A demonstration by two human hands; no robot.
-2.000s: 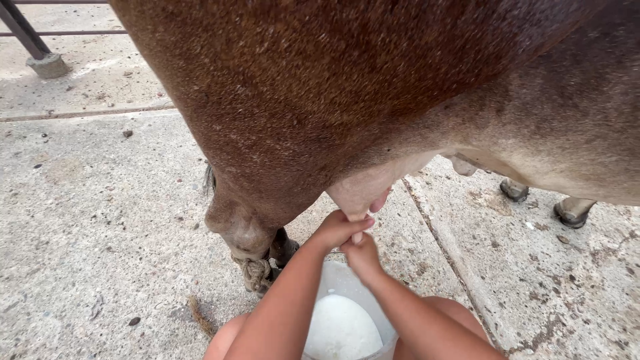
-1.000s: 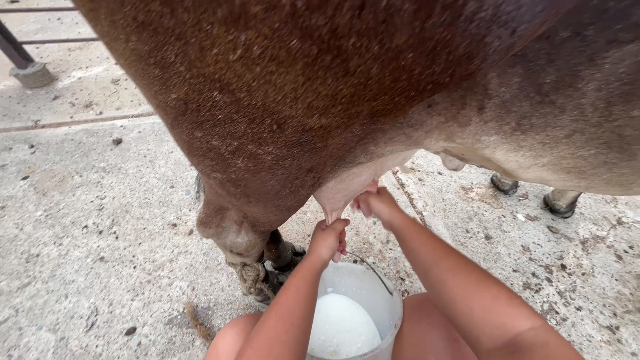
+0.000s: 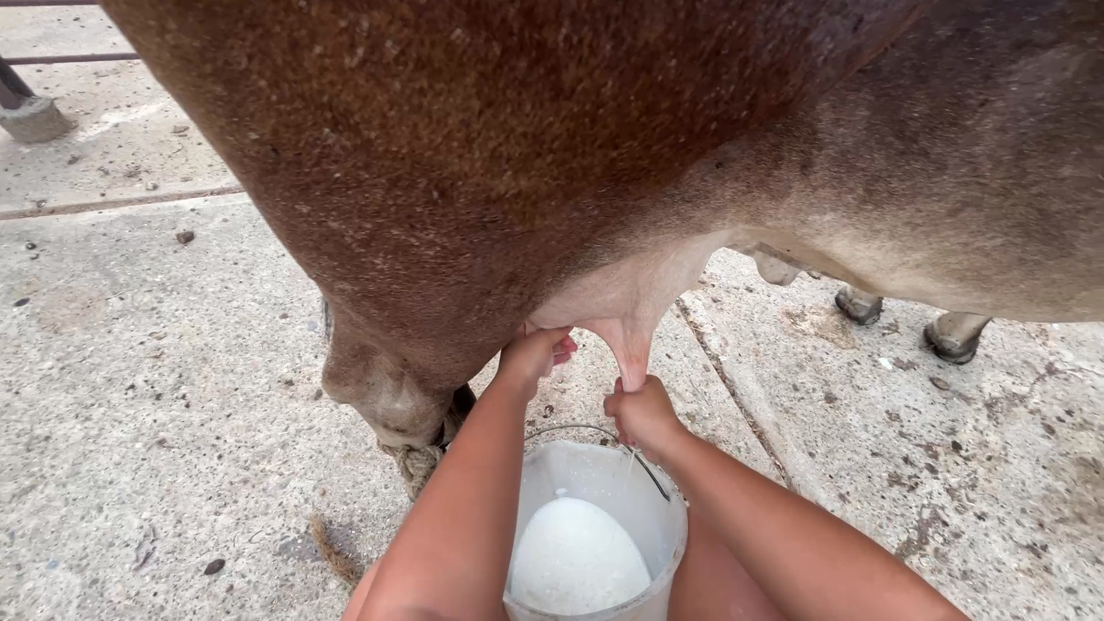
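A brown cow (image 3: 483, 155) stands side-on across the view, its pale udder (image 3: 655, 276) hanging low. My right hand (image 3: 645, 416) is closed around a front teat (image 3: 632, 349), which is stretched downward. My left hand (image 3: 536, 352) is up against the rear part of the udder, its fingers curled; the teat there is hidden by the hand. Below both hands a whitish plastic bucket (image 3: 677, 539) with a wire handle (image 3: 595, 429) stands between my legs, holding white milk (image 3: 578, 556). A thin stream of milk shows just under my right hand.
Rope (image 3: 418, 466) is wound around the cow's hind leg (image 3: 388, 392). A frayed rope end (image 3: 332, 552) lies on the concrete floor (image 3: 172, 388). Two front hooves (image 3: 951, 345) stand at the right. At the upper left are metal rails (image 3: 73, 59) and a post in a concrete footing (image 3: 36, 119).
My right hand has moved down, drawing the front teat long. My left hand has risen from above the bucket to the udder.
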